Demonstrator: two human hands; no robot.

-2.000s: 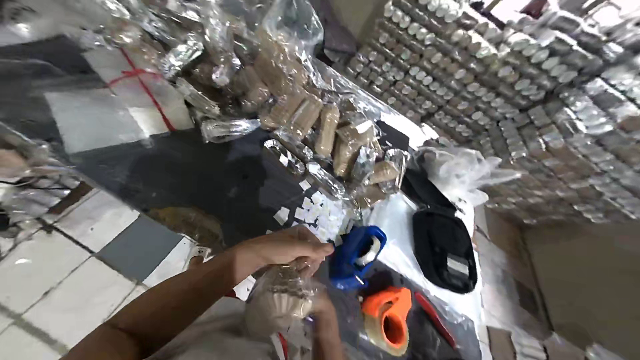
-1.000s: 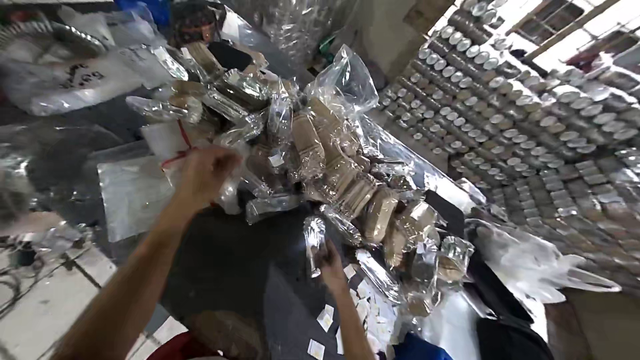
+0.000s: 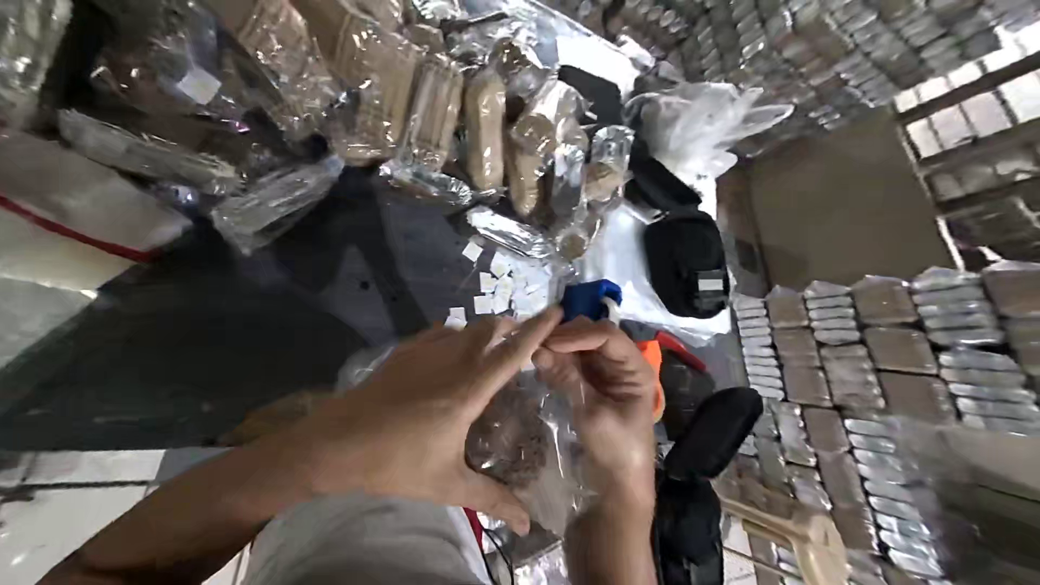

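A clear plastic bag with brown contents (image 3: 512,435) is between my hands, close to my body. My left hand (image 3: 422,406) reaches across its top and side, thumb and fingers spread around it. My right hand (image 3: 597,382) is at the bag's upper right, its fingers bent and pinching near the bag's top edge. The fingertips of both hands nearly meet in front of a blue tape dispenser (image 3: 589,301). Small white paper squares (image 3: 504,288) lie scattered just beyond my left hand. An orange tape dispenser (image 3: 652,374) is partly hidden behind my right hand.
Plastic-wrapped brown packs (image 3: 431,114) are heaped along the far side of the dark tabletop (image 3: 325,268). A black pouch (image 3: 687,264) and a white plastic bag (image 3: 699,122) lie at the right. Wrapped packs (image 3: 898,325) are stacked beyond, near a beige plastic chair (image 3: 812,540).
My hands, apart over the table one second ago, are now together at a bag near my body. The shiny wrapped pack by my right hand has left it. The view has shifted.
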